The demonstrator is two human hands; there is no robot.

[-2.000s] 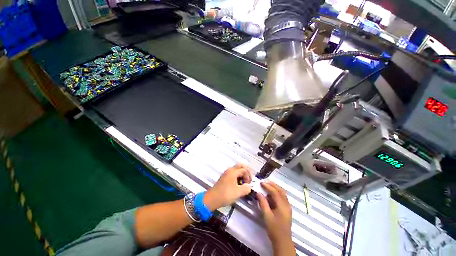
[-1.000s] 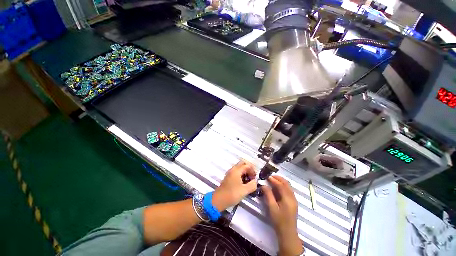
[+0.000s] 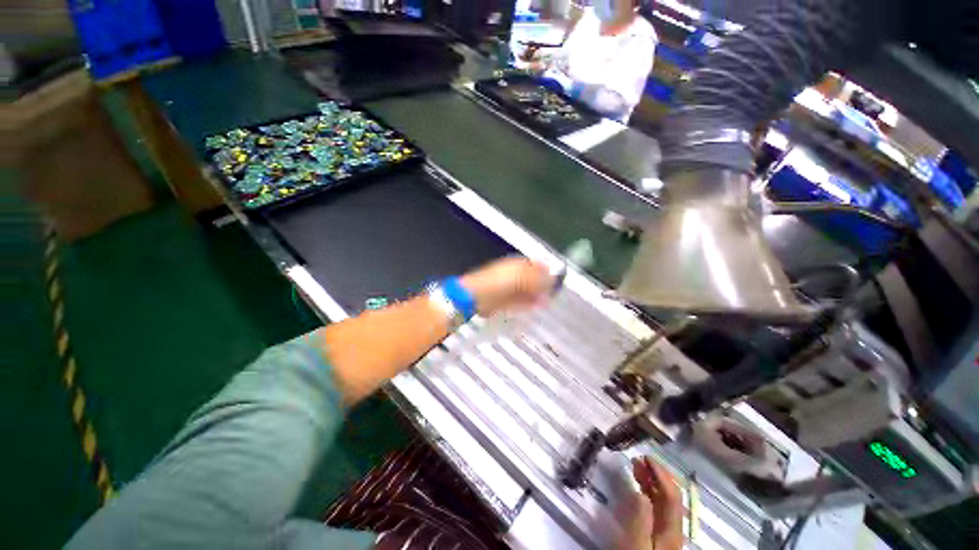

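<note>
My left hand (image 3: 521,284), with a blue band (image 3: 458,299) on its wrist, is stretched over the bench plate's back edge beside the conveyor. A small pale-green piece (image 3: 579,255), likely a circuit board assembly, is blurred at its fingertips. My right hand (image 3: 657,503) is low at the bottom, beside the dark soldering head (image 3: 585,457); its fingers are bent and blurred, and whether it holds anything cannot be told. The ribbed metal bench plate (image 3: 505,371) lies between the hands.
A black tray heaped with green boards (image 3: 311,156) stands at left, beside a mostly bare black tray (image 3: 392,242). A small white piece (image 3: 619,222) lies on the green conveyor (image 3: 483,150). The fume hood (image 3: 709,247) hangs at right above the counter box (image 3: 891,460). A person (image 3: 612,54) is across the belt.
My left hand has moved away from my right hand and the soldering tip, forward to the conveyor side. My right hand stays near the soldering head. The view has shifted left.
</note>
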